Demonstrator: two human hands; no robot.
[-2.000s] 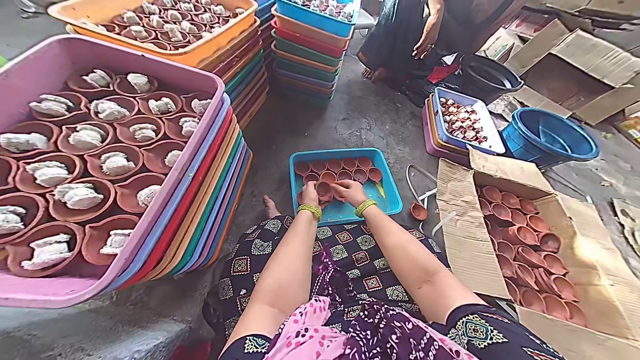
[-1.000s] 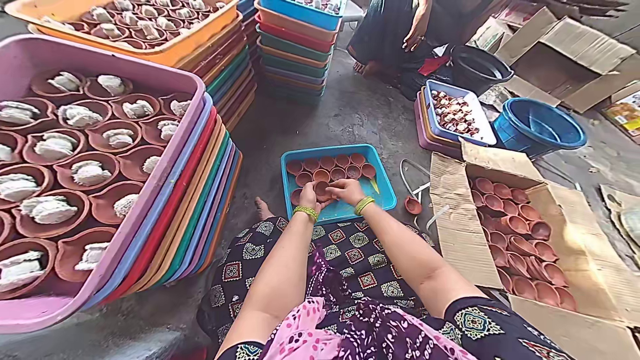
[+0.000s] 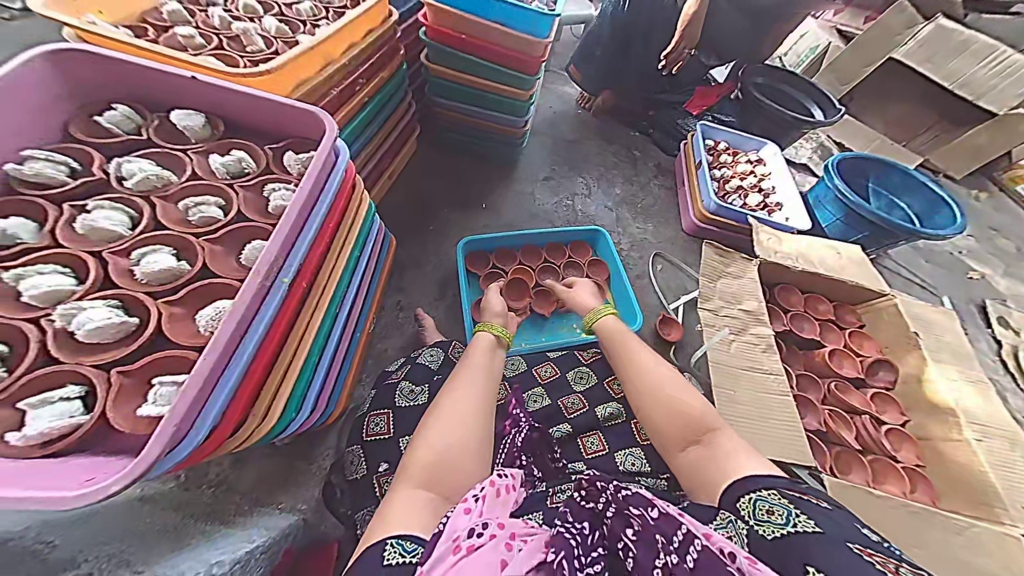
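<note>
A blue plastic tray (image 3: 560, 340) sits on the floor before me with rows of small terracotta oil lamps (image 3: 531, 255) in its far part. Over its near left part, my left hand (image 3: 498, 306) holds a terracotta lamp (image 3: 517, 293) by its side. My right hand (image 3: 578, 296) is over the tray's right part, its fingers at the rows of lamps beside another lamp (image 3: 544, 301); whether it grips one is hard to tell. Yellow-green bangles circle both wrists. One loose lamp (image 3: 669, 327) lies on the floor right of the tray.
Stacked trays with a pink one (image 3: 320, 136) on top, holding filled lamps, stand at left; an orange tray (image 3: 300, 72) is behind. At right are a cardboard box (image 3: 752, 360) of lamps, a blue tub (image 3: 896, 196) and a white-blue tray (image 3: 788, 192). Another person's hand (image 3: 682, 40) is beyond.
My hands were close together over the near part of the tray; now they are apart, the right one farther right at the rows.
</note>
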